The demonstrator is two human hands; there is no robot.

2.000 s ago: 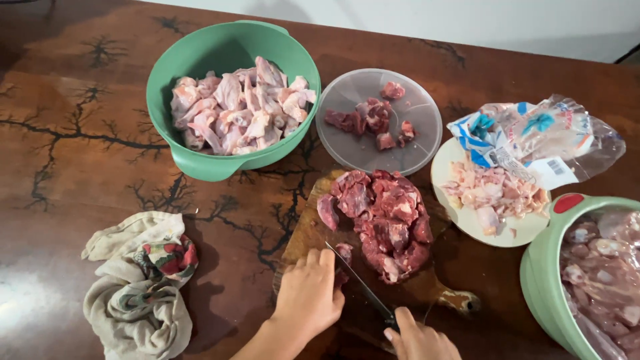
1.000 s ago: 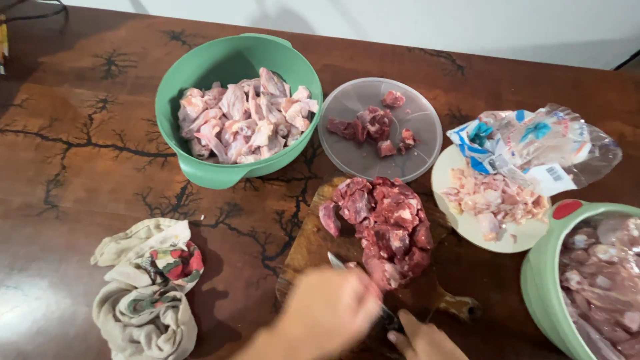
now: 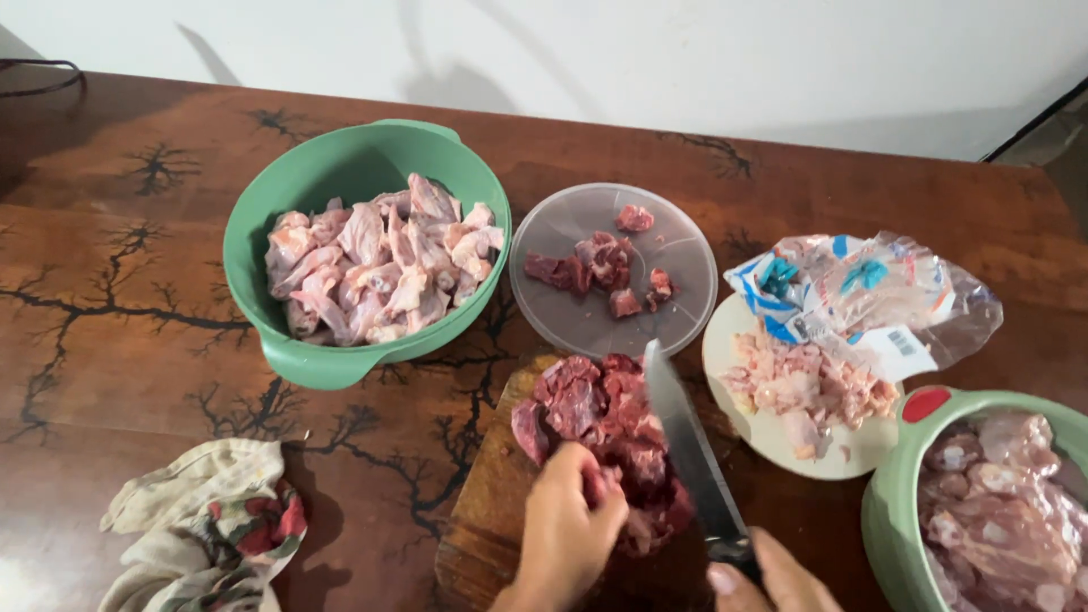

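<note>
My right hand [image 3: 769, 574] grips the black handle of a kitchen knife [image 3: 690, 442]; the blade points up and away, over the right side of a heap of red meat pieces [image 3: 586, 399]. The heap lies on a wooden cutting board [image 3: 480, 527]. My left hand [image 3: 574, 518] is at the heap's near left side, its fingers curled around a small piece of meat. Beyond the board, a clear plastic lid [image 3: 544, 319] holds several more red chunks [image 3: 605, 259].
A green bowl [image 3: 319, 365] of raw chicken pieces stands left of the lid. To the right are a plate [image 3: 837, 467] of chicken scraps, a plastic bag [image 3: 884, 289] and a lighter green pot [image 3: 888, 518] of raw meat. A crumpled cloth [image 3: 195, 510] lies at left.
The knife has risen from low by the board to a place over the heap's right side. My left hand has moved to the heap's near left edge.
</note>
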